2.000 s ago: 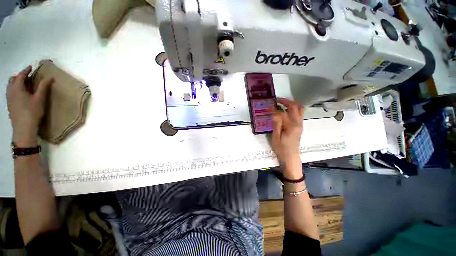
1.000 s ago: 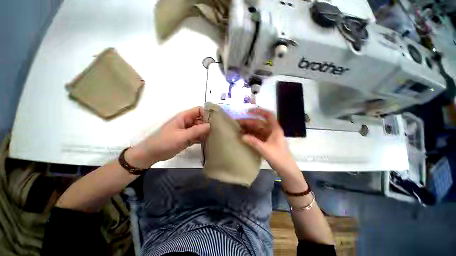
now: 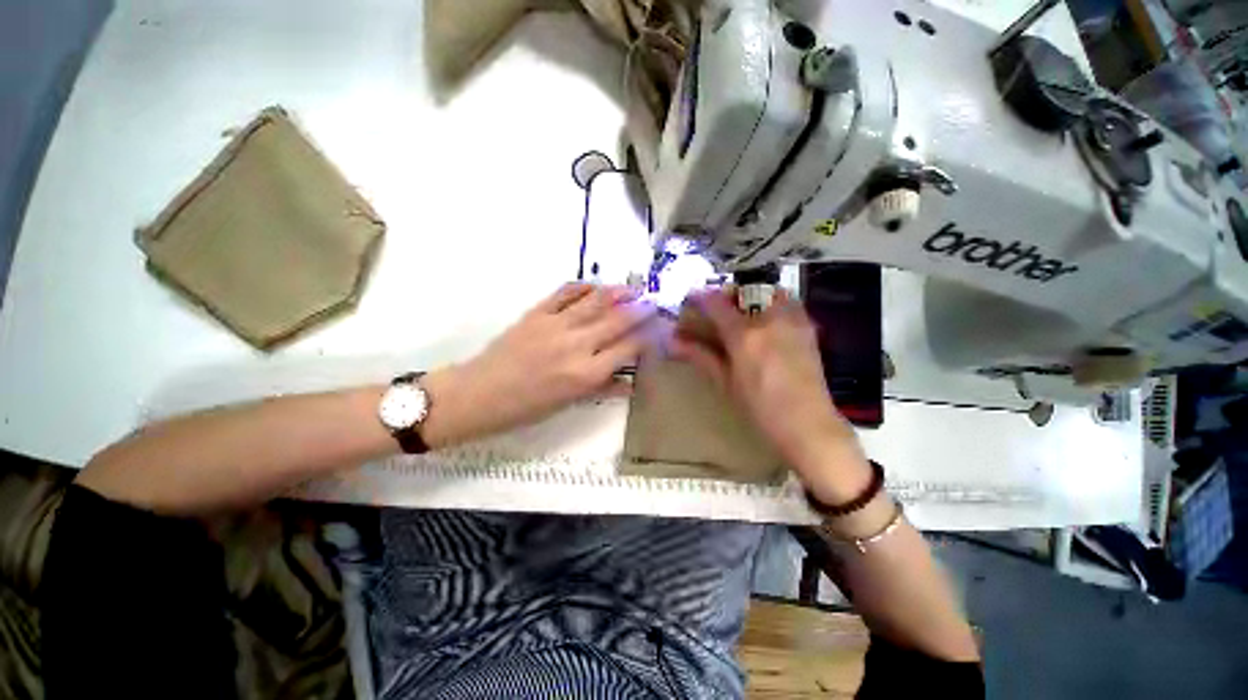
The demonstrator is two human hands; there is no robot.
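Note:
A khaki patch pocket [image 3: 698,421] lies flat on the table below the needle, its top edge at the bright light. My left hand [image 3: 582,342] is at its upper left corner, fingers close to the presser foot area [image 3: 679,274]. My right hand [image 3: 769,362] is on its upper right part, fingers bent and pinching the cloth. Glare and my fingers hide the needle and the pocket's top edge. Other khaki pockets [image 3: 271,233] lie together, flat, on the left of the table.
The white sewing machine head [image 3: 849,137] stands over the right of the table. A dark smartphone [image 3: 842,342] lies right of my right hand. Crumpled khaki pieces [image 3: 479,34] lie behind the needle. A printed ruler [image 3: 548,479] runs along the near edge.
My left hand left the pocket pile; a single pocket came to the front of the needle, then moved up to the presser foot with both hands. My right hand left the phone, whose screen went dark.

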